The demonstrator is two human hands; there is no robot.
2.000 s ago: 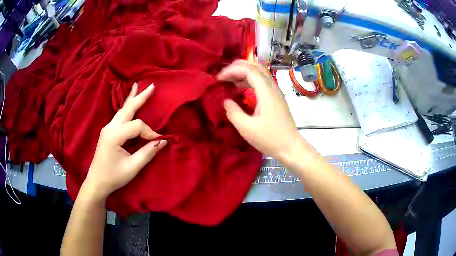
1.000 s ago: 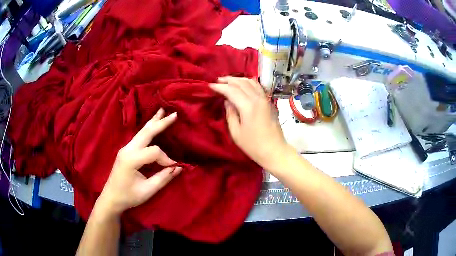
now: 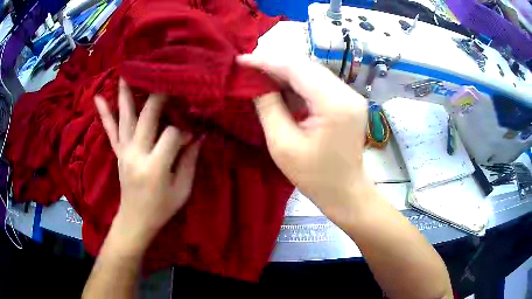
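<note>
A large heap of thin red cloth (image 3: 227, 204) lies on the table in front of me and hangs over its front edge. My right hand (image 3: 312, 122) grips a raised fold of the cloth between thumb and fingers, left of the machine head. My left hand (image 3: 149, 157) is at the middle of the heap, fingers spread upward, with the thumb and index fingertips pinching cloth under the raised fold. The ribbed panel (image 3: 181, 76) shows on the raised part. The needle area is hidden behind my right hand.
The white sewing machine (image 3: 408, 52) stands at the back right. Green-and-yellow handled snips (image 3: 377, 125) lie by it. An open notebook (image 3: 429, 143) with a pen (image 3: 450, 137) lies to the right. A printed ruler scale (image 3: 315, 232) runs along the front edge. Pens and tools (image 3: 70, 35) sit at the back left.
My right hand has taken hold of the cloth and lifted a fold toward the camera, exposing the ribbed part. My left hand has moved slightly left and up, its fingers more spread.
</note>
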